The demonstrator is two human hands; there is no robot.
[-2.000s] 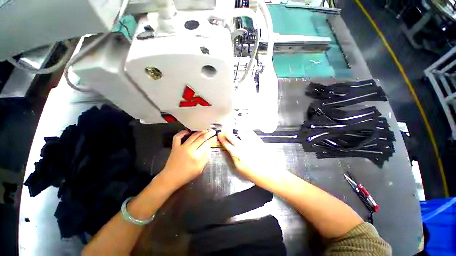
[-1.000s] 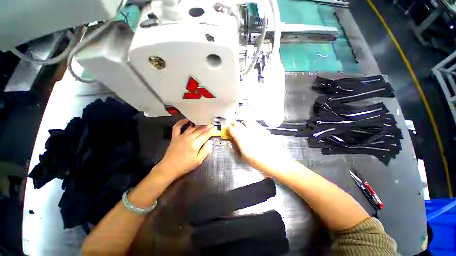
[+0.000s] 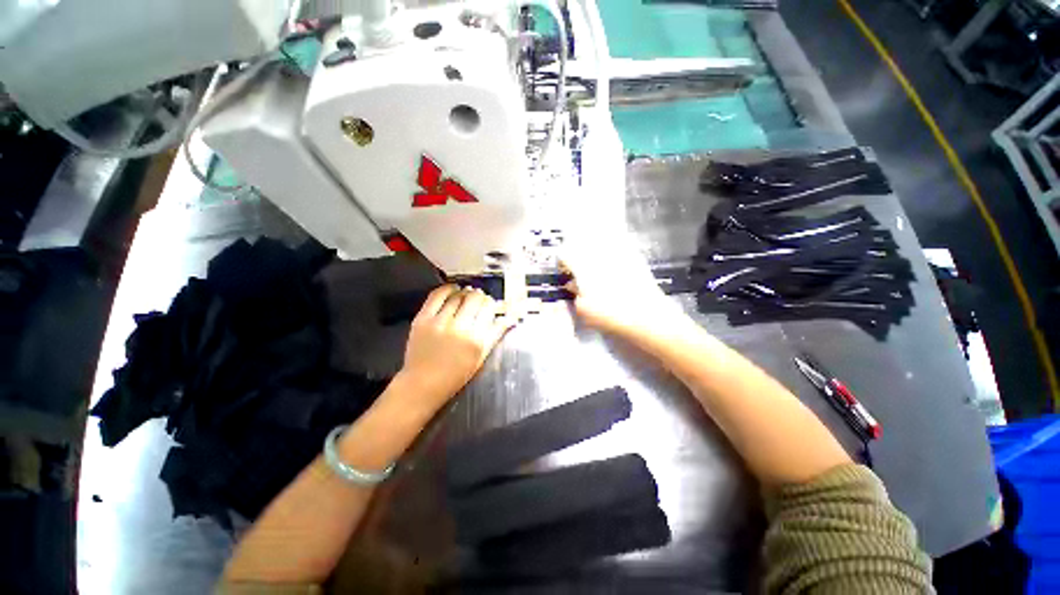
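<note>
A black strip lies under the white sewing machine head, reaching right toward the lined strips. My left hand is at the strip's left part, fingers bent just below the head; whether it grips the strip cannot be told. My right hand is at the strip's right part, fingertips partly lost in glare beside the head; its grip is unclear. Plain black strips lie on the metal table nearest me. The clamp under the head is too blurred to make out.
Loose black cut pieces are heaped at left. Black strips with pale lines are fanned at right. Red-handled snips lie below them. A blue crate is beyond the right edge. A teal cover is behind the head.
My hands have moved apart, the right one shifting right along the strip. The yellow piece seen between my fingertips no longer shows clearly. The camera view has shifted slightly.
</note>
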